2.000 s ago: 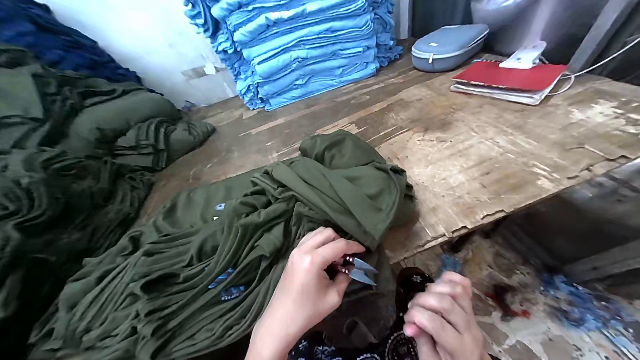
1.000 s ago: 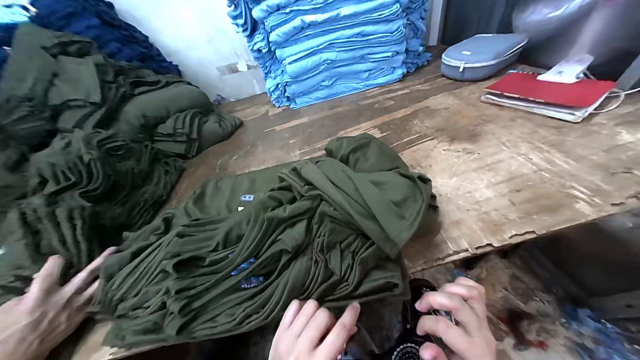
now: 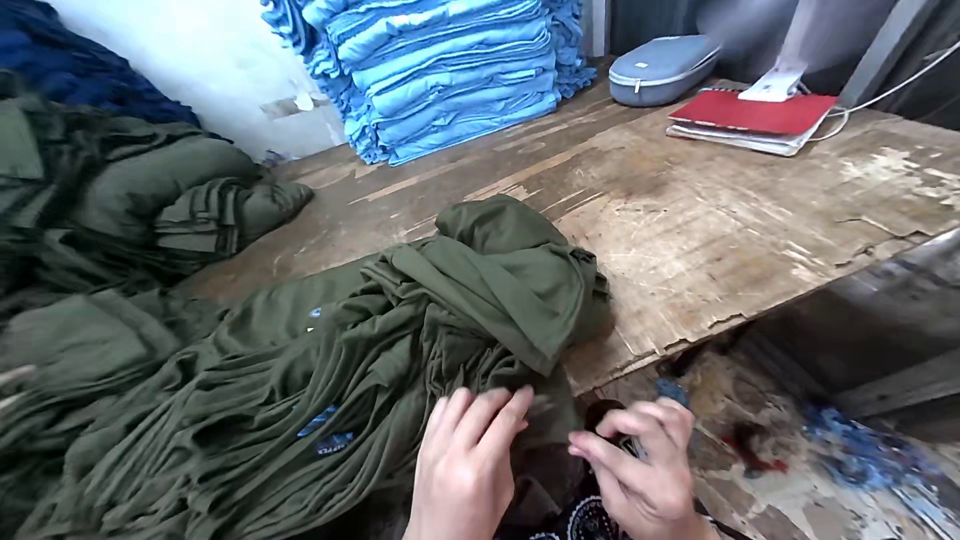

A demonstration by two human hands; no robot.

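Observation:
A bunched pile of dark green knit garments (image 3: 300, 397), bearing small blue printed marks, lies on the wooden table. My left hand (image 3: 472, 450) is at the pile's near right edge, fingers bent and blurred; whether they pinch cloth cannot be told. Just beyond the table edge, my right hand (image 3: 645, 457) has its fingers curled, thumb and forefinger close together. Something small, dark and partly metallic shows behind its fingers, too hidden to name or to tell if it is gripped.
More green garments (image 3: 165, 187) are heaped at left, with navy cloth (image 3: 97, 67) behind. Another person's fingertips (image 3: 16, 381) show at the left edge. Folded light blue garments (image 3: 450, 75), a grey zip case (image 3: 664, 71) and a red notebook (image 3: 754, 116) stand at the back. Scraps (image 3: 870, 450) litter the floor.
Two seconds ago my left hand held small snips with pointed blades; they no longer show there. The other person's hand, on the pile's left end a second ago, has drawn back to the left.

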